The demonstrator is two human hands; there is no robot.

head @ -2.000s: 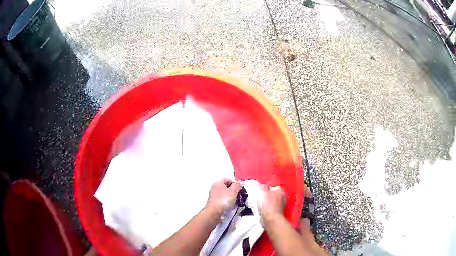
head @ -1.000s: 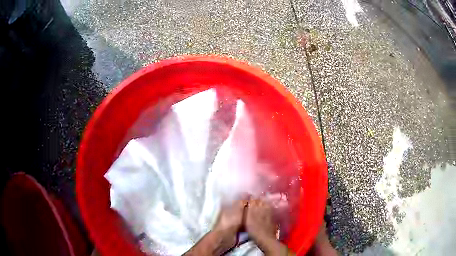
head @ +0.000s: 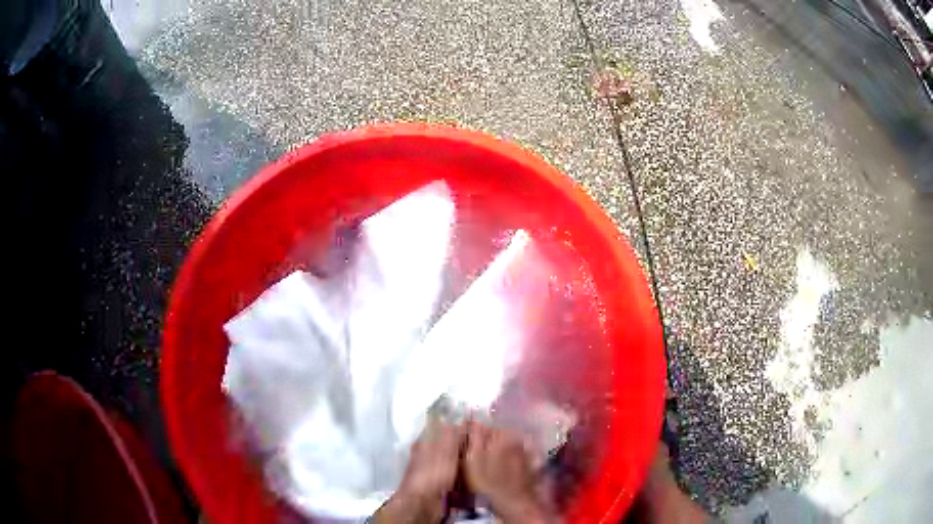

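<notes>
A wide red basin (head: 634, 338) stands on the floor in front of me with cloudy, pinkish water in it. A white garment (head: 394, 276) lies bunched in folds in it, mostly in the left and middle part. My left hand (head: 437, 455) and my right hand (head: 498, 466) are side by side at the bottom of the basin, both closed on the garment's near part. The hands are a little blurred and the fingertips are hidden in the cloth and water. A bit of white cloth shows between the wrists at the picture's lower edge.
A smaller dull-red basin (head: 77, 450) stands at the lower left in shadow. The floor (head: 757, 184) is pebbled concrete with a dark joint line and bright wet patches at right. Part of a leg or foot (head: 670, 491) shows beside the basin's lower right rim. Dark shapes stand at upper left.
The garment was spread flat with my hands apart holding a dark-trimmed part. It is now folded and wetter, and my hands are together, lower and slightly left of one second ago.
</notes>
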